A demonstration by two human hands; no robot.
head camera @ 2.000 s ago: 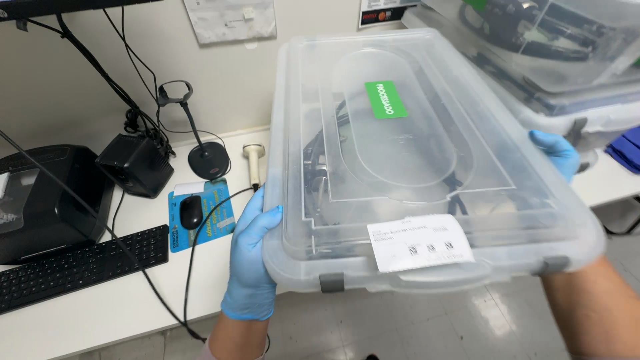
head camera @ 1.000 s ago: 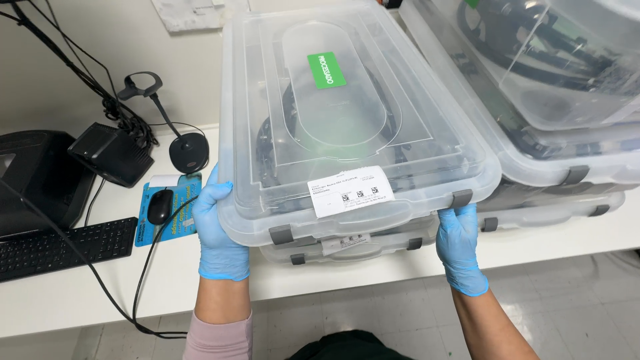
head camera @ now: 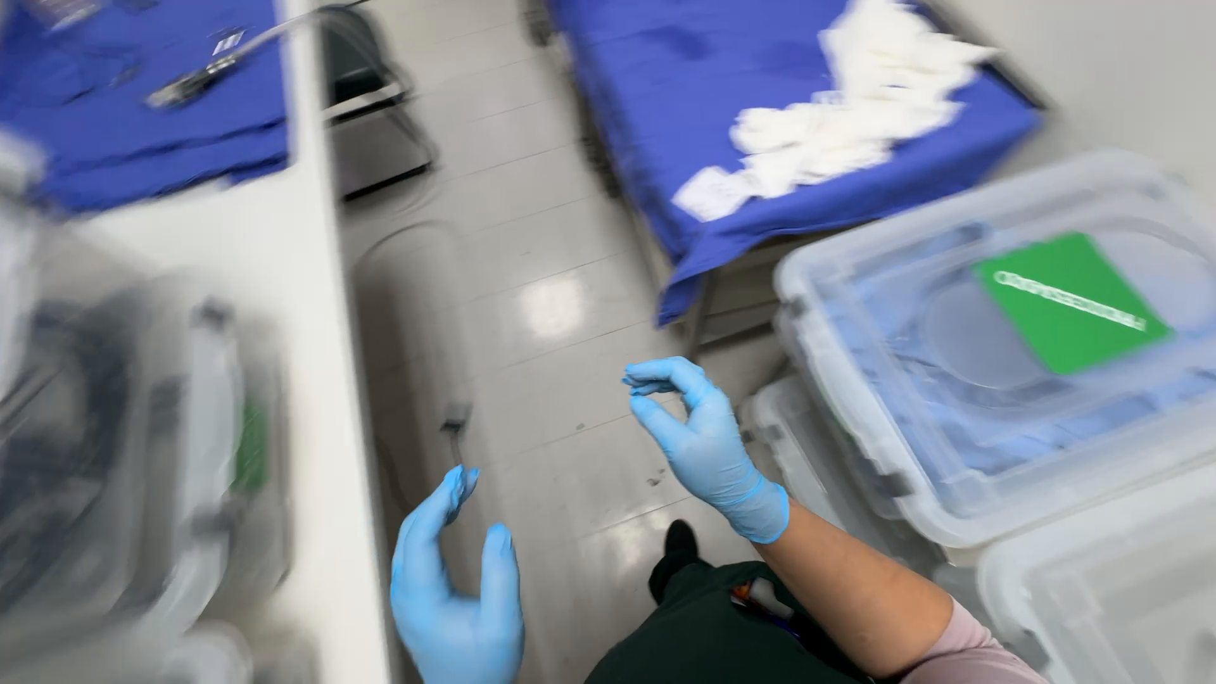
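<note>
My left hand (head camera: 456,589), in a blue glove, is raised over the floor beside the white counter, fingers apart and holding nothing. My right hand (head camera: 703,446), gloved the same way, hangs in the air with fingers curved and nothing in them. To its right, a clear plastic bin (head camera: 836,408) with a lid and a green label (head camera: 1073,302) contains something blue. Blurred clear bins (head camera: 204,427) with dark contents stand on the counter at the left.
The white counter (head camera: 323,380) runs along the left, with blue cloth (head camera: 199,142) at its far end. Beyond my hands, a blue-draped table (head camera: 646,123) bears crumpled white material (head camera: 855,114). A dark chair (head camera: 356,66) stands near the counter. More clear bins (head camera: 1111,579) are at the lower right.
Both hands have let go of the clear bin they held before and are now empty over the floor. The view has swung widely away from the keyboard and wall.
</note>
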